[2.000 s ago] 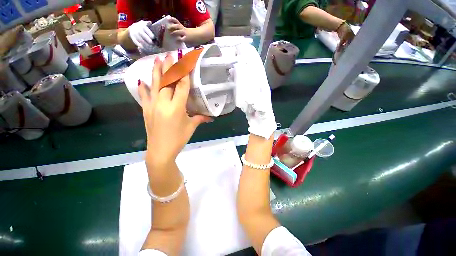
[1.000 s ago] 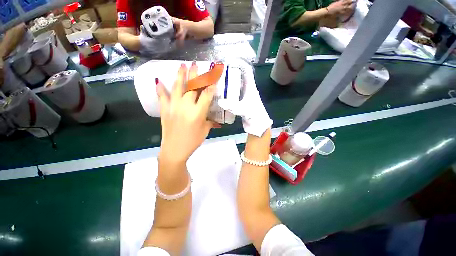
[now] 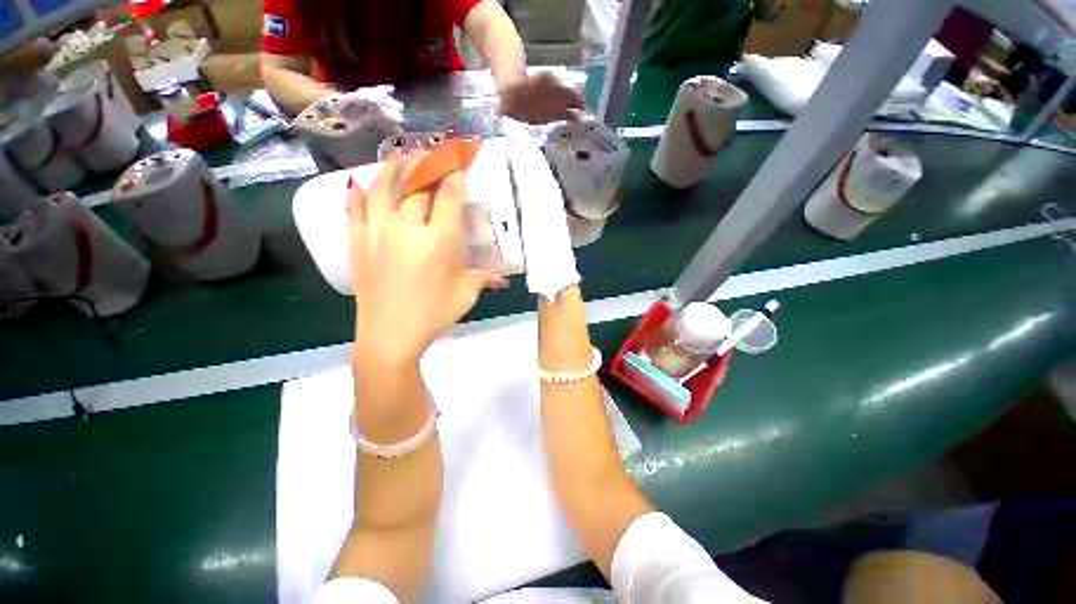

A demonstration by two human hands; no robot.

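A white rounded appliance unit (image 3: 325,230) is held on its side above the white sheet (image 3: 490,413). Its orange-brown strap (image 3: 439,164) shows on the upper side. My bare left hand (image 3: 413,254) is spread over the unit's side, fingers beside and under the strap, thumb near the unit's right end. My right hand (image 3: 537,212), in a white glove, is at the unit's right end and covers much of it. The right fingertips are hidden or blurred.
Several similar units (image 3: 189,218) stand on the green belt (image 3: 779,401) to the left, with others beyond and to the right. A slanted metal post (image 3: 814,142) rises beside a red tray (image 3: 696,395) holding a bottle (image 3: 699,328) and a pale-blue block (image 3: 657,380). A person in red is opposite.
My hands and the unit have shifted left, after dropping from their earliest position. The unit's open end has turned out of sight. Units now stand before the person opposite, who reaches out an arm.
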